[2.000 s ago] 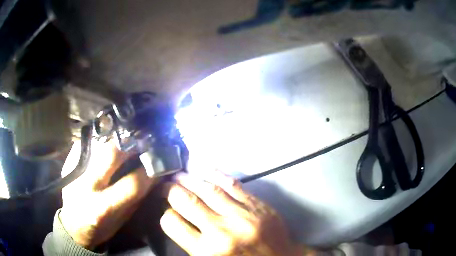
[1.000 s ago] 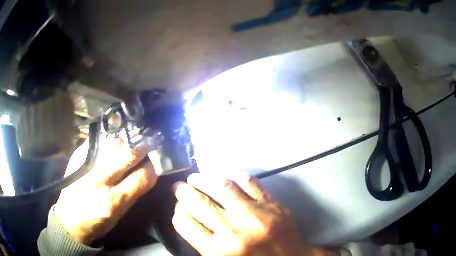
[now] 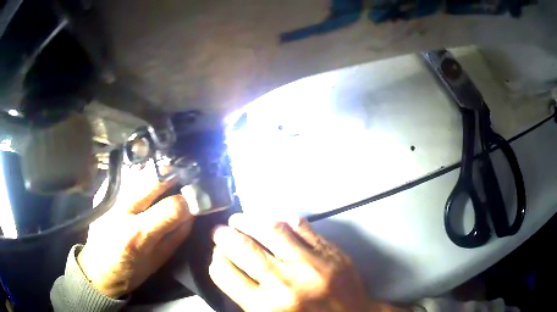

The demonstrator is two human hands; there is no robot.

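Observation:
Dark cloth point(image 3: 203, 244) lies between my two hands, below the needle area of the sewing machine. My left hand point(image 3: 137, 234) is on its left side, fingers bent, fingertips partly hidden behind the metal thread guides point(image 3: 139, 148). My right hand point(image 3: 287, 262) lies on the cloth's right edge, fingers together and slightly curled, fingertips near the small pale block point(image 3: 209, 198) at the foot. Glare washes out the fingertips and the needle. Both hands appear to hold the cloth against the bed.
Black-handled shears point(image 3: 473, 146) lie on the white machine bed point(image 3: 391, 244), across its dark seam line. The off-white machine head point(image 3: 201, 55) with blue lettering fills the top. A ribbed tan knob point(image 3: 58, 152) and a curved bar point(image 3: 101, 210) are at left.
Compared with one second ago, my left hand has shifted slightly right and its fingers are bent more. My right hand has barely moved. The camera view has moved since the earliest frame.

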